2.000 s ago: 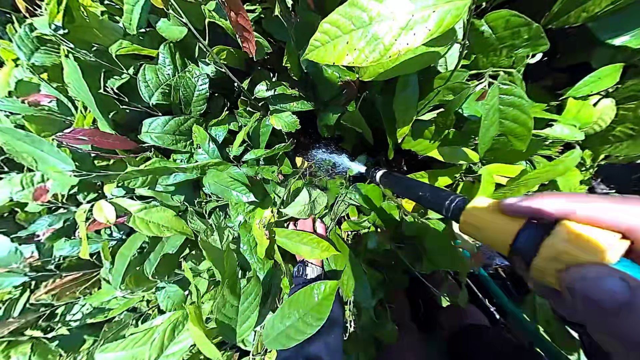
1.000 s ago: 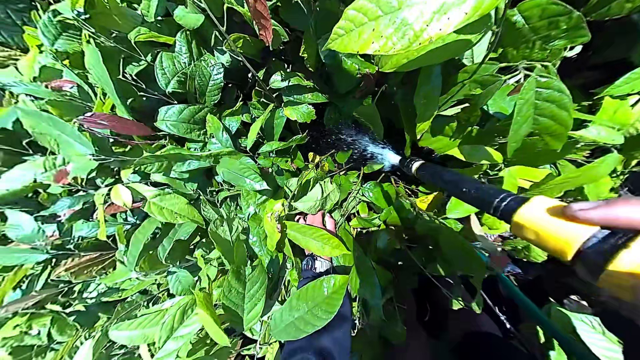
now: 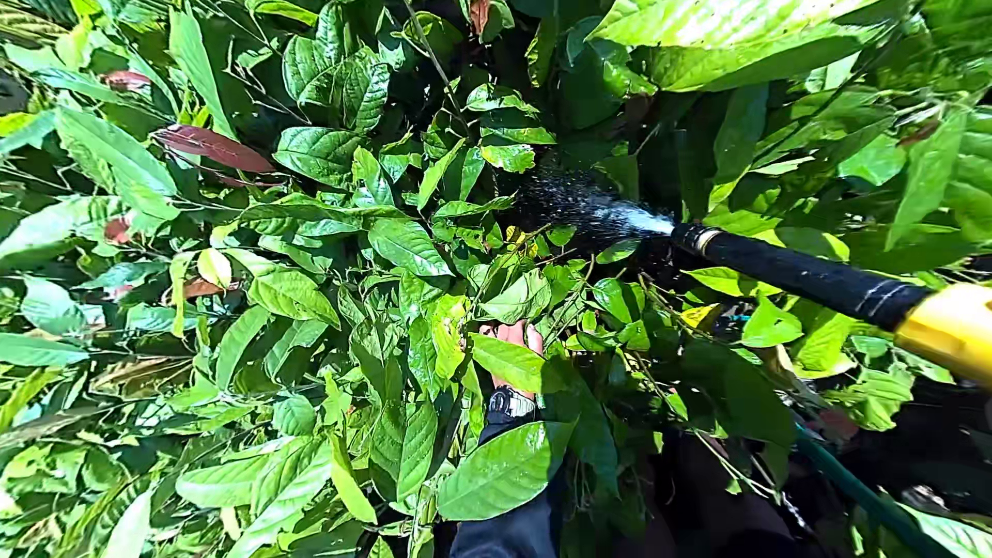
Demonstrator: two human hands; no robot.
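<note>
A black hose wand (image 3: 806, 275) with a yellow section (image 3: 949, 329) reaches in from the right edge. White water spray (image 3: 632, 217) leaves its tip and goes left into the dark gap between plants. My right hand is out of view. Near the middle, my left hand (image 3: 511, 337) is among leafy plants, below and left of the wand tip. Its fingers are partly covered by leaves, so whether they hold a stem cannot be told. A wristwatch (image 3: 511, 401) sits on that wrist, above a dark sleeve (image 3: 508, 531). A broad green leaf (image 3: 504, 473) overlaps the forearm.
Dense green foliage (image 3: 287, 294) surrounds the left hand, with a dark red leaf (image 3: 217, 149) at upper left. Large bright leaves (image 3: 721, 35) overhang at the top. A green hose (image 3: 868, 496) runs through shade at lower right.
My right hand, seen on the yellow part of the wand earlier, has left the view at the right. The wand has shifted rightward in view. Water sprays in all frames.
</note>
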